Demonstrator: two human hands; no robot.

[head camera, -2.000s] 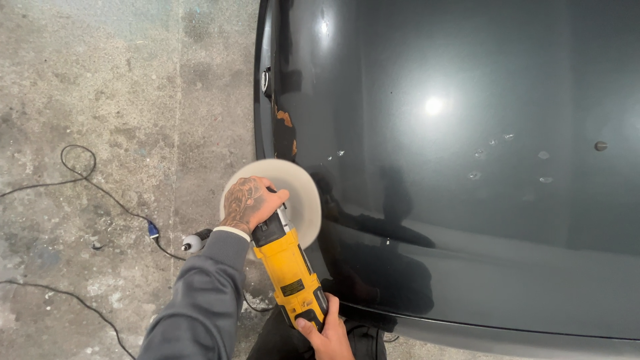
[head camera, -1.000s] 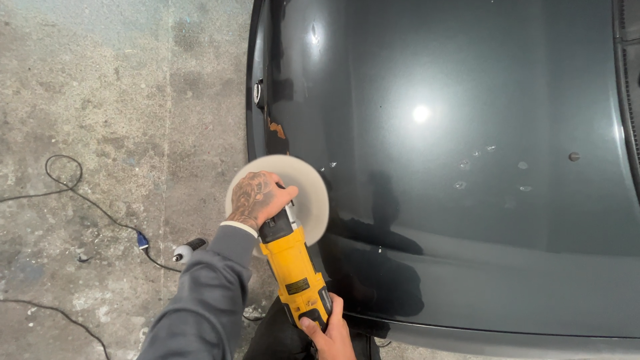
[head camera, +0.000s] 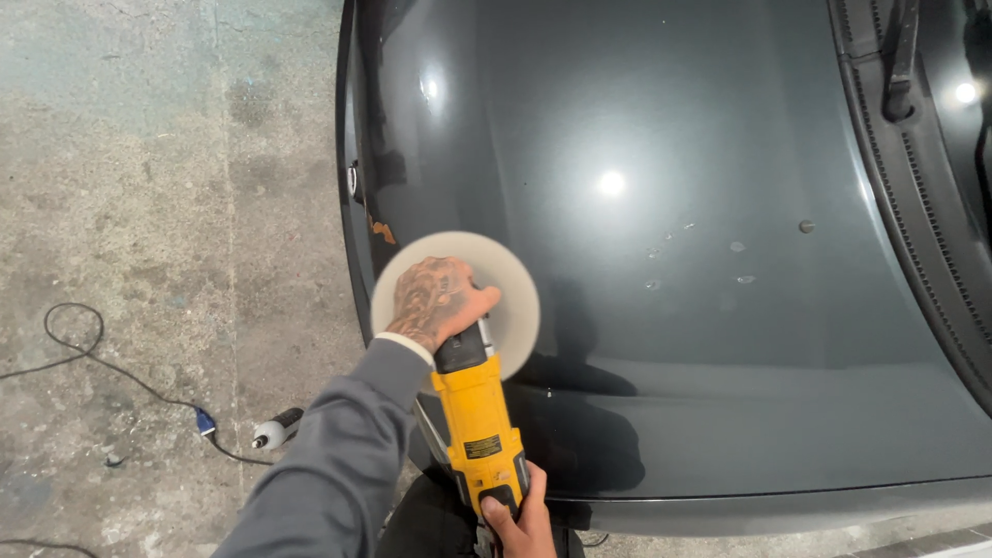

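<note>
A yellow and black rotary polisher (head camera: 480, 418) lies over the front corner of a dark grey car hood (head camera: 697, 155). Its round pale buffing pad (head camera: 515, 310) rests against the paint, partly hidden by my hand and the tool's head. My left hand (head camera: 440, 301), tattooed and in a grey sleeve, is closed over the head of the polisher above the pad. My right hand (head camera: 527, 515) grips the rear of the body, with the thumb near the black switch area. An orange-brown patch of damaged paint (head camera: 383, 231) shows just beyond the pad, at the hood's front edge.
On the concrete floor (head camera: 170, 232) at left lie a black cord (head camera: 139, 380) with a blue connector (head camera: 204, 422) and a bottle (head camera: 277, 429). Small pale marks (head camera: 737, 246) dot the hood. A wiper arm (head camera: 904, 62) and black cowl (head camera: 899, 186) border it at right.
The view has shifted toward the windshield, bringing the cowl and wiper arm into sight. Both hands keep their hold on the polisher, and the pad remains near the hood's front corner.
</note>
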